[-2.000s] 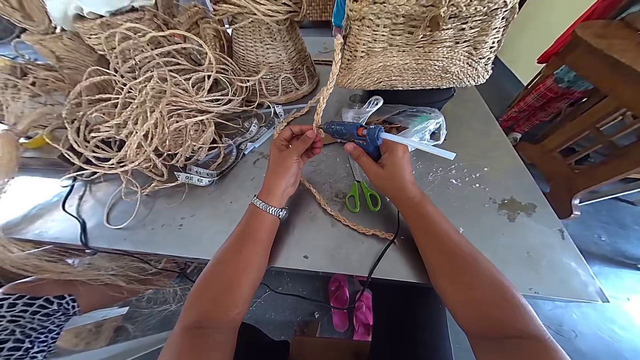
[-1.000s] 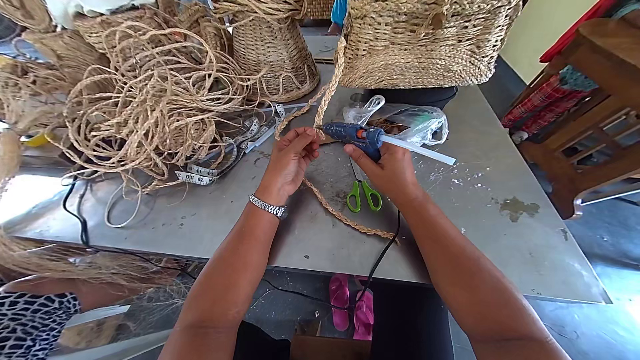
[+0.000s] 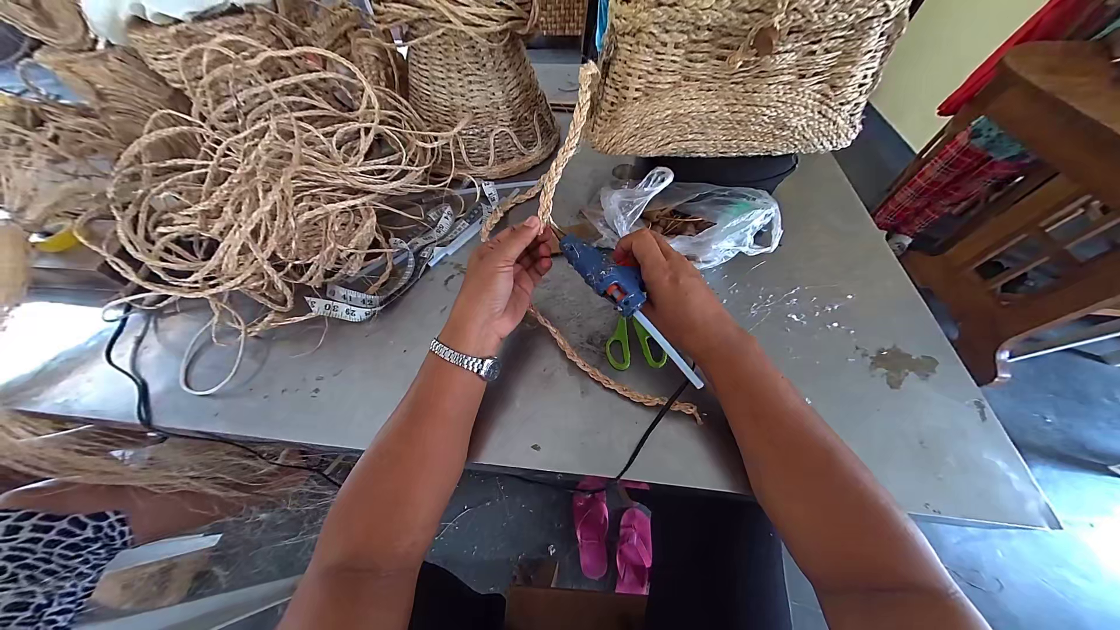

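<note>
My left hand (image 3: 506,278), with a metal watch at the wrist, pinches a braided natural-fiber cord (image 3: 569,149) between thumb and fingers. One end of the cord stands up toward the large woven basket, and a length curves down across the metal table toward the right. My right hand (image 3: 672,284) grips a blue hot glue gun (image 3: 604,273) with a long pale glue stick out of its back. The gun's nozzle is close to the cord at my left fingertips; whether they touch is unclear. Green-handled scissors (image 3: 619,346) lie just below the gun, their blades mostly hidden.
A tangled heap of braided cord (image 3: 280,175) covers the table's left side, with a measuring tape (image 3: 346,306) beside it. Woven baskets (image 3: 744,79) stand behind. A clear plastic bag (image 3: 735,223) lies beyond my right hand. A black cable (image 3: 652,429) hangs over the front edge (image 3: 560,477).
My right hand has turned the glue gun, so its glue stick now points more steeply down toward me. My left hand still pinches the cord at about the same place.
</note>
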